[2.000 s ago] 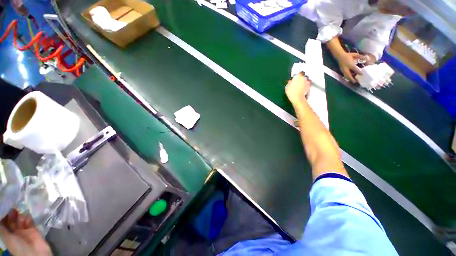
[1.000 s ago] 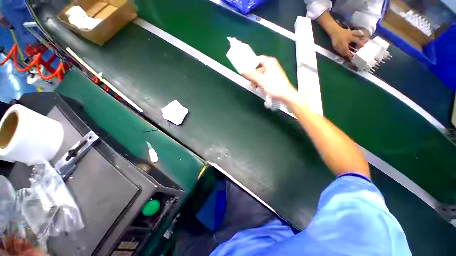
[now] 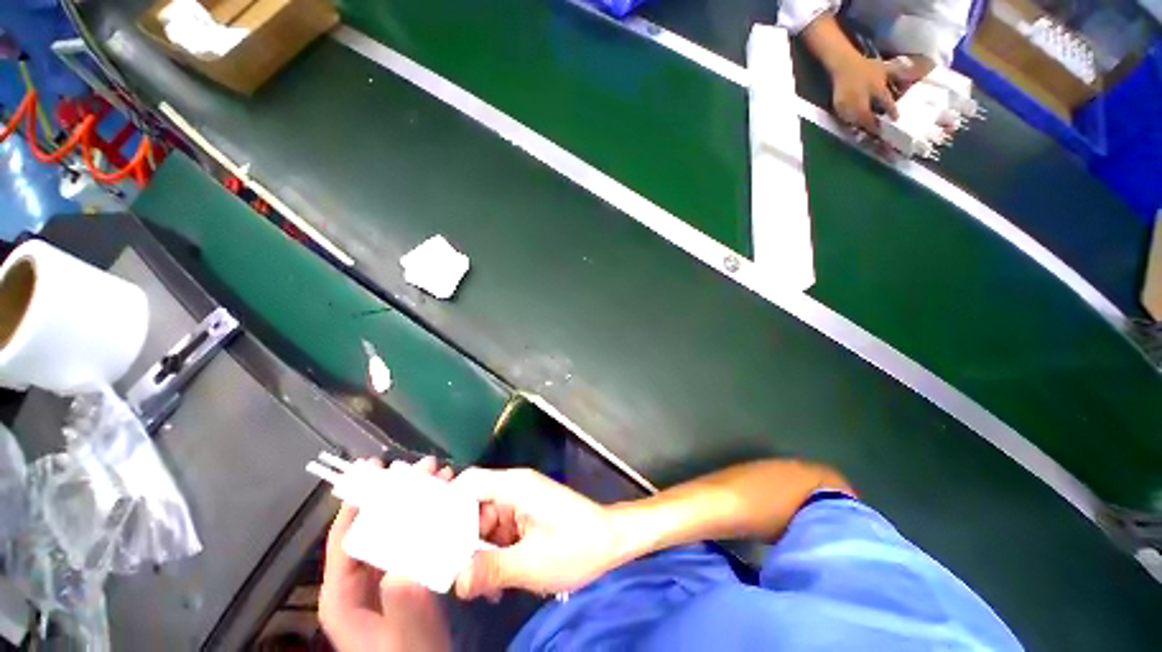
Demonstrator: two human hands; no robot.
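A white power adapter [image 3: 414,525] with two metal pins pointing to the upper left is held in front of me, over the near corner of the machine. My right hand [image 3: 542,532] grips its right side between thumb and fingers. My left hand [image 3: 382,611] touches it from below and the left, its fingers partly hidden behind it. No cable can be made out clearly.
Machine base [image 3: 242,490] at left carries clear film [image 3: 121,490], a white roll [image 3: 77,318] and a slotted clamp bar [image 3: 185,363]. The conveyor [image 3: 599,306] holds a white pad [image 3: 436,266], a white channel strip [image 3: 779,166] and a cardboard box [image 3: 261,51]. Another person's hand [image 3: 864,92] holds white adapters opposite.
My right hand has brought the adapter from over the conveyor back towards me, to the lower left. My left hand has moved right from the film at the left edge and now touches the adapter.
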